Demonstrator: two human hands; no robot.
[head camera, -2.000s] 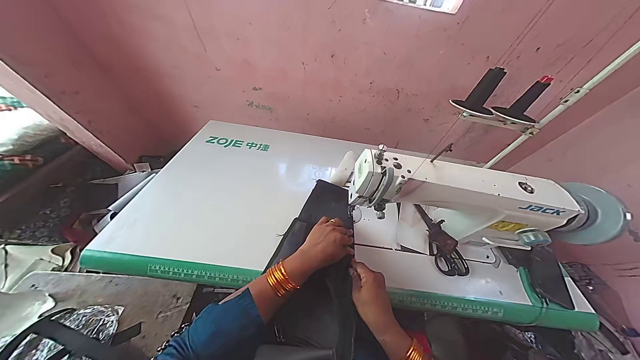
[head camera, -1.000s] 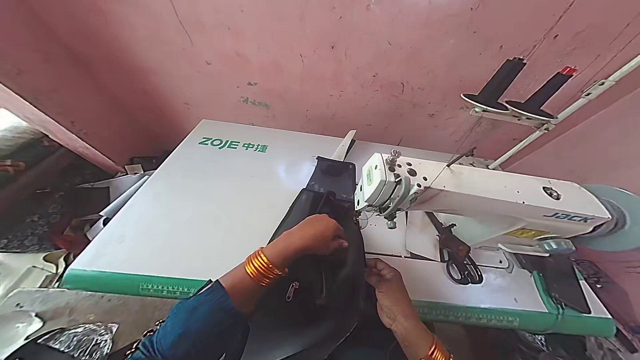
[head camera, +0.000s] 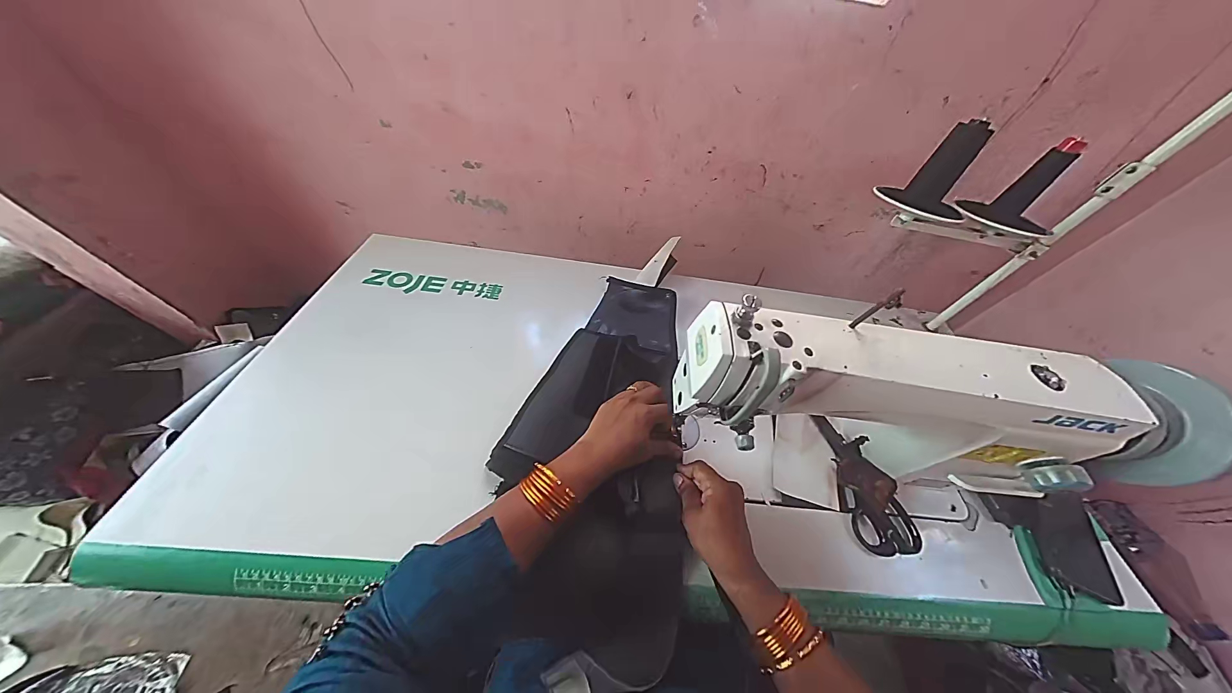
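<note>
Black fabric (head camera: 568, 395) lies in layers on the white sewing table and hangs over its front edge toward my lap. Its right edge runs beneath the head of a white Jack sewing machine (head camera: 924, 375). My left hand (head camera: 630, 428) presses on the fabric just left of the needle area, fingers bent. Just in front of the needle, my right hand (head camera: 712, 510) pinches the fabric's right edge between thumb and fingers. The needle and presser foot are mostly hidden behind my left fingers and the machine head.
Black-handled scissors (head camera: 881, 515) lie under the machine arm. Two black thread cones (head camera: 948, 171) stand on a rack at the back right. A green strip with ruler marks (head camera: 308, 580) lines the front edge of the table (head camera: 289, 414). A pale strip (head camera: 660, 260) sticks out behind the fabric.
The fabric has shifted and now lies farther out over the table on the left, with a wide panel spread flat. My left hand has moved from the fabric's middle to beside the needle area.
</note>
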